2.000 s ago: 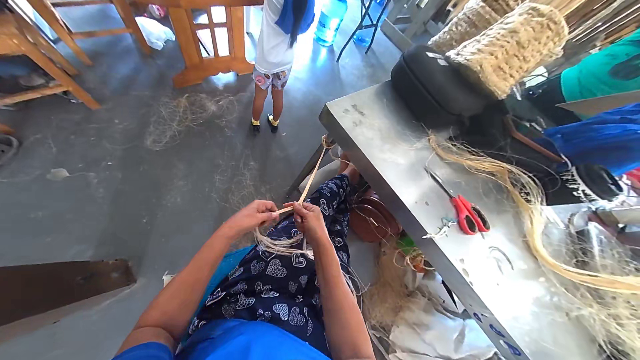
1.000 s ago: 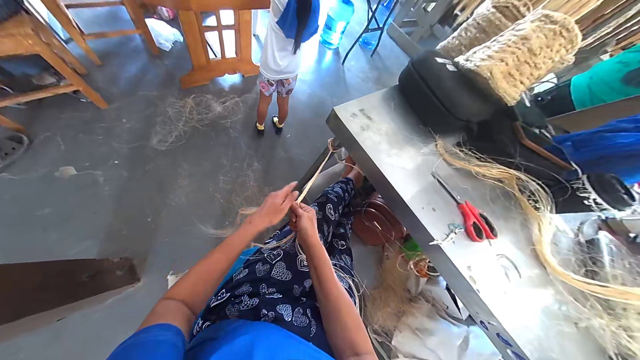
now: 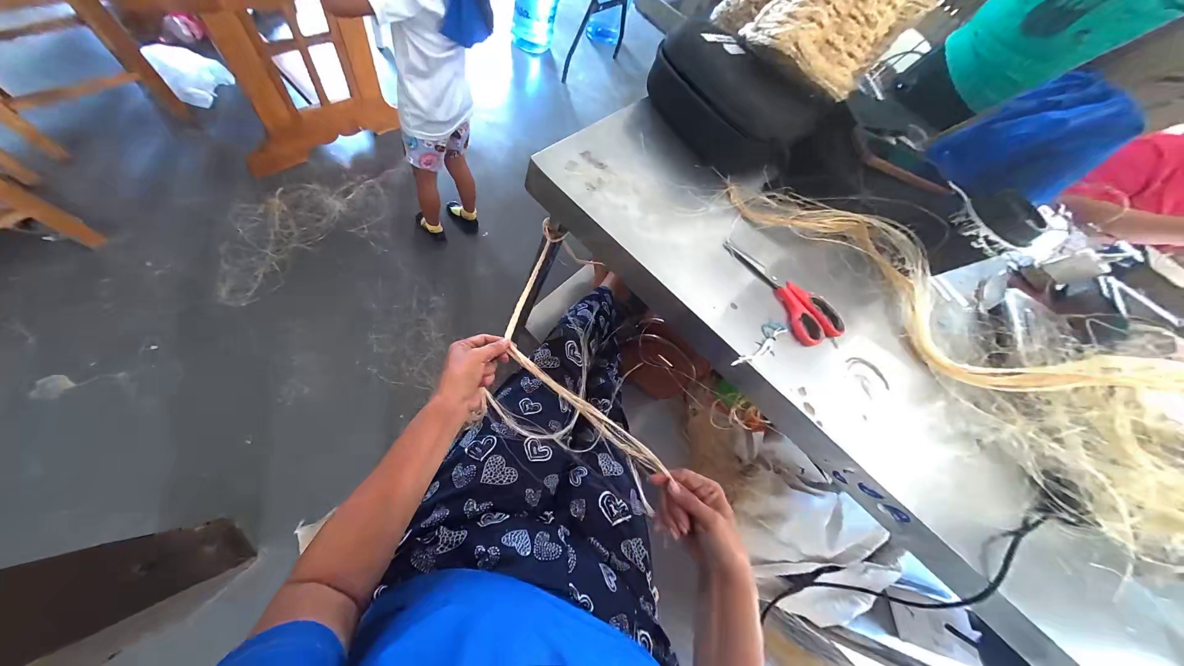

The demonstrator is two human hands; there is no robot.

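Observation:
A braided cord of pale plant fiber (image 3: 525, 294) runs from the leg at the metal table's corner down to my left hand (image 3: 474, 368), whose fingertips pinch it. From there loose fiber strands (image 3: 583, 405) stretch across my lap to my right hand (image 3: 694, 509), pinched between thumb and fingers. Other thin strands hang in a loop below, over my dark heart-print trousers. Red-handled scissors (image 3: 803, 313) lie on the metal table (image 3: 684, 268), to the right of both hands. A long hank of blond fiber (image 3: 911, 296) curves along the table beyond them.
A black case (image 3: 740, 92) and woven fiber pieces (image 3: 823, 37) are at the table's far end. A child (image 3: 435, 111) stands ahead near a wooden frame (image 3: 305, 83). Tangled fiber (image 3: 296, 222) lies on the floor. A person's arm shows at right. White sheets and a cable are by the table's edge.
My hands were close together on the cord; my right hand has moved away, down and to the right, with strands now drawn out between the hands.

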